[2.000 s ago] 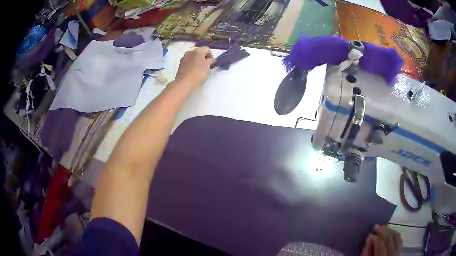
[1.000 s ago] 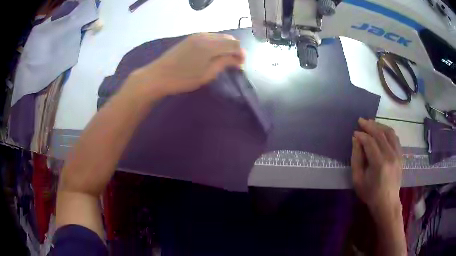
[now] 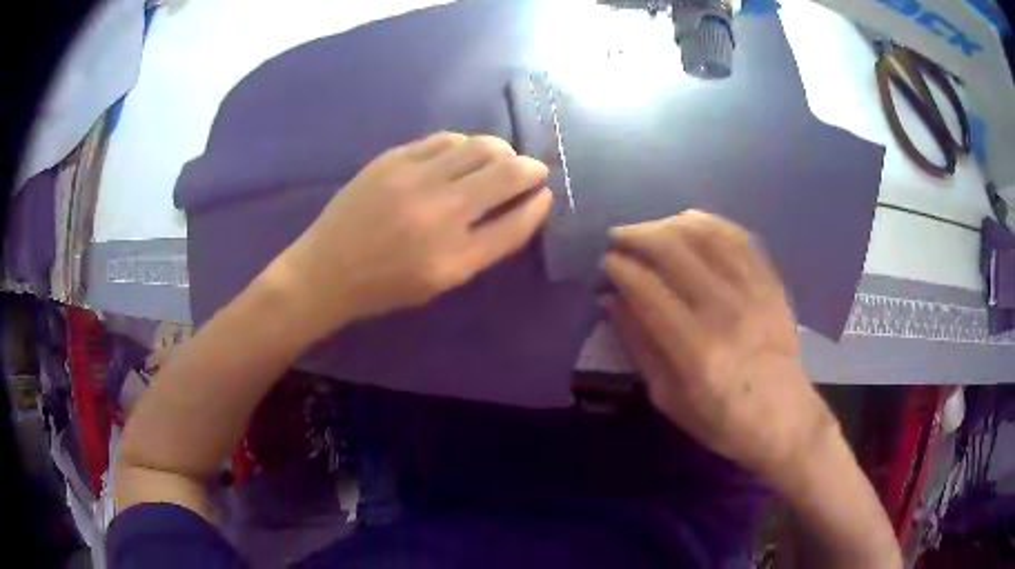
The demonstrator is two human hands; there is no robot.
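The purple garment panel (image 3: 334, 122) lies on the white machine table, its near edge over the table's front edge. A narrow purple welt strip (image 3: 532, 117) lies on the panel, beside a thin pale line. My left hand (image 3: 429, 217) is closed with fingertips pinching the strip's near part; the fingers hide that end. My right hand (image 3: 707, 322) is slightly blurred at the panel's near edge, thumb and finger together near the strip's lower end. Whether it grips cloth is hard to tell.
The machine's grey ribbed knob (image 3: 705, 39) and bright lamp glare are at the top. Scissors with brown looped handles (image 3: 924, 108) lie right of the panel. The printed ruler strip (image 3: 918, 320) runs along the front edge. Pale cut pieces (image 3: 69, 83) are at the left.
My left hand has lowered the strip onto the panel and now holds it there. My right hand has moved left from the panel's right edge toward the strip. The view has shifted slightly.
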